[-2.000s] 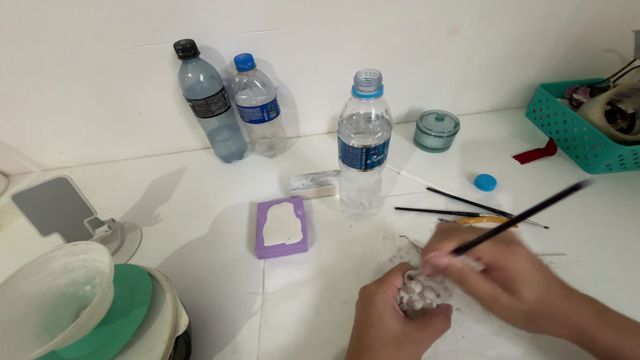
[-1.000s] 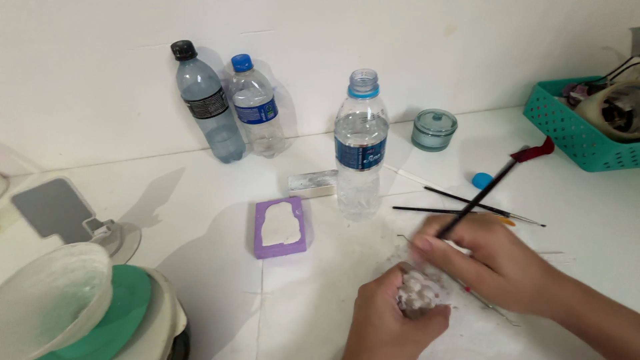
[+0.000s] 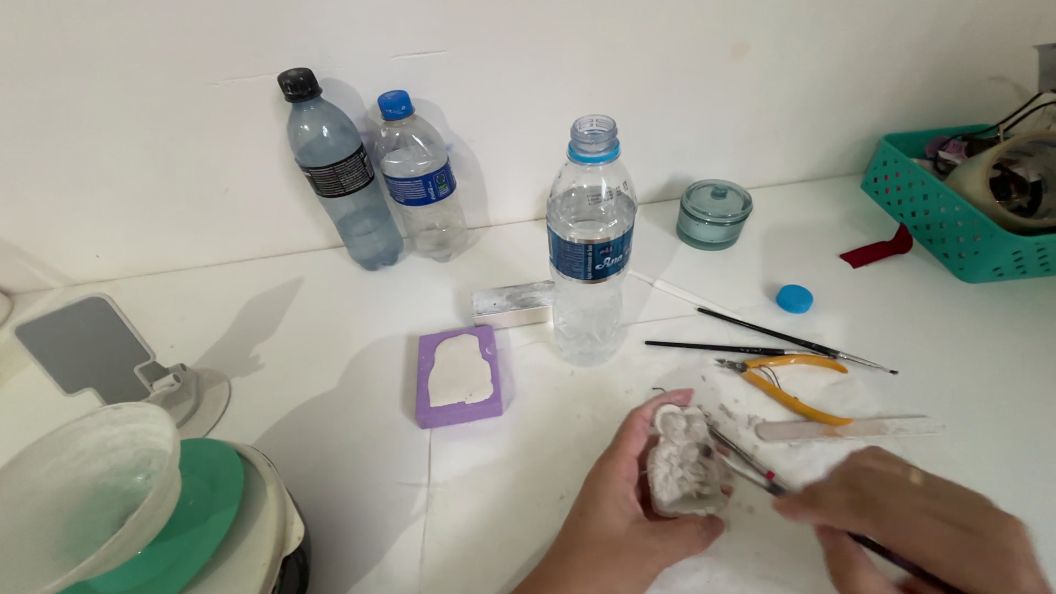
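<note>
A small grey-white cast figure [image 3: 681,466] with a bumpy surface lies in my left hand [image 3: 635,495], fingers and thumb around its edges. My right hand [image 3: 916,511], a little blurred, holds a thin dark-handled paintbrush [image 3: 887,557]; its front end points left toward the figure's right side. Another slim metal-ended tool [image 3: 742,445] lies close to the figure, partly overlapping the brush. Left of the hands sits a purple mold [image 3: 423,379] filled with white material. Yellow-handled nippers [image 3: 792,400], two black brushes [image 3: 792,334] and a flat stick [image 3: 850,427] rest behind my right hand.
An uncapped water bottle [image 3: 590,322] stands beyond the hands, near a small block [image 3: 511,304], a blue cap [image 3: 794,299] and a lidded glass jar [image 3: 714,216]. Two capped bottles [image 3: 346,219] lean at the wall. A green basket [image 3: 949,231] is right; bowl [image 3: 91,495] and phone stand [image 3: 91,346] left.
My right hand has moved right and down from near the figure, and the brush now points toward the figure with its handle running down to the right. The left hand still holds the figure.
</note>
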